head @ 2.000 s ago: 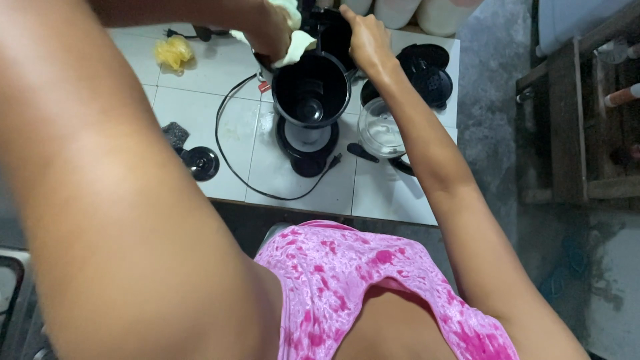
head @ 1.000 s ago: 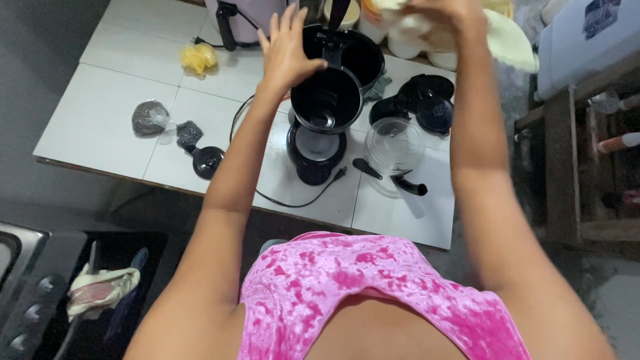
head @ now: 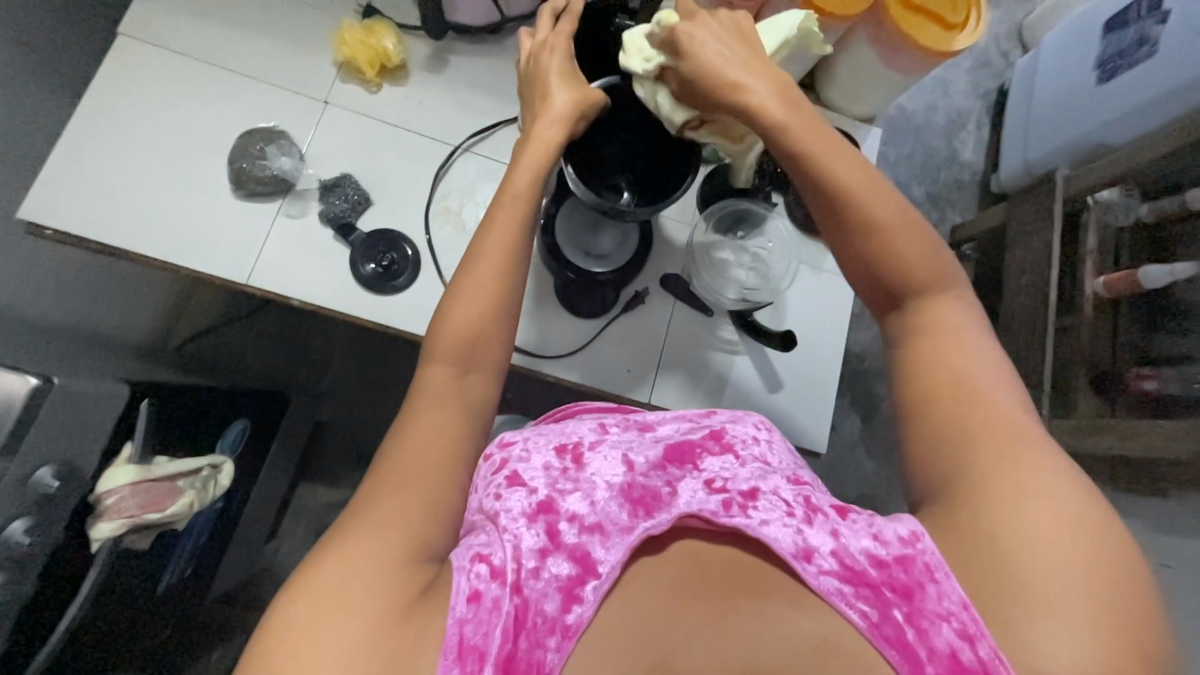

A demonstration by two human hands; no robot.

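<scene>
A black coffee maker (head: 630, 155) stands on the white tiled table, with its round hotplate (head: 600, 232) toward me. My left hand (head: 555, 80) rests on the left rim of its upper part, fingers extended, thumb at the edge. Gripped in my right hand (head: 717, 61) is a pale yellow cloth (head: 661, 94), over the machine's right side. The glass carafe (head: 742, 251) with a black handle (head: 764, 332) lies right of the hotplate. A black round lid (head: 384, 261) is at the left. The power cord (head: 441, 202) curves around the machine to its plug.
A yellow mesh scrubber (head: 370, 52), a tied bag of dark grains (head: 266, 162) and a dark scouring pad (head: 344, 199) lie at the left. Containers with orange lids (head: 937, 23) stand at the back right. A wooden rack (head: 1031, 272) is beyond the table's right edge, a stove (head: 56, 487) at lower left.
My right hand with the cloth has come from the right back to the machine. Two seconds ago the cloth was in my left hand at the machine's back; my left hand now rests on its left rim.
</scene>
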